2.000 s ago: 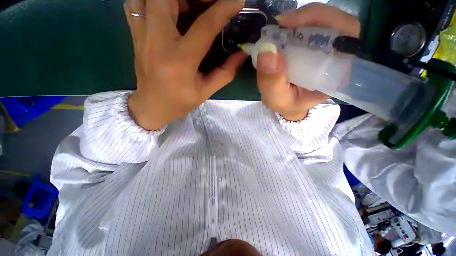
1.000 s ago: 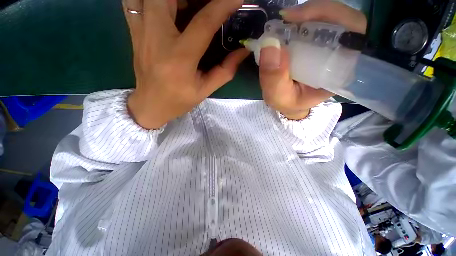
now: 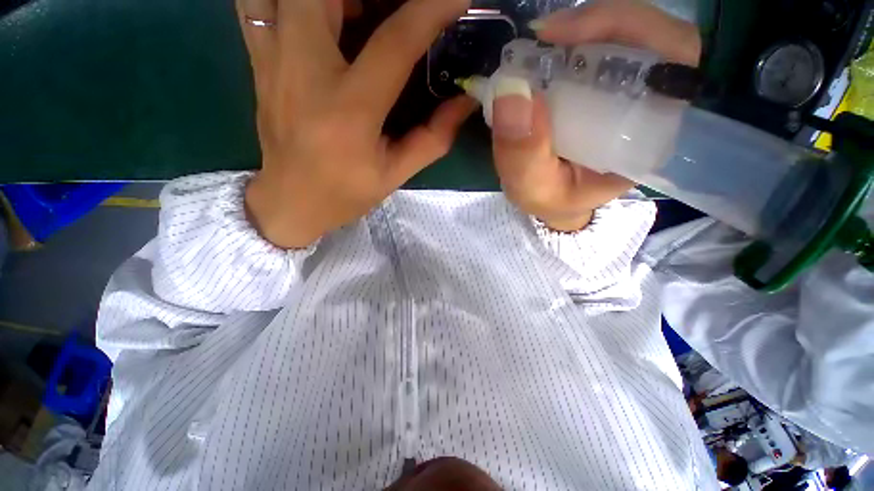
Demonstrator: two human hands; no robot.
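A black watch housing (image 3: 470,46) with a shiny silver rim lies at the top centre, partly hidden by my hands. My right hand (image 3: 556,144) is closed around the translucent glue syringe (image 3: 661,134), which holds milky-white contents. The yellow-green needle (image 3: 464,84) is at the housing's lower part; whether it touches cannot be told. My left hand (image 3: 331,125), with a ring, is spread beside the housing, thumb and index finger on either side of its left lower corner. Its other fingertips are cut off by the top edge.
The green adapter (image 3: 843,206) sits on the syringe's rear end. A black controller with a round gauge (image 3: 789,73) stands at the upper right. The green mat (image 3: 125,91) spans the left. Another person's white sleeve (image 3: 757,307) is at the right. A blue bin (image 3: 77,379) is below left.
The syringe and my right hand have shifted slightly, with the needle tip moving a little over the housing's lower part. My left hand has stayed nearly still.
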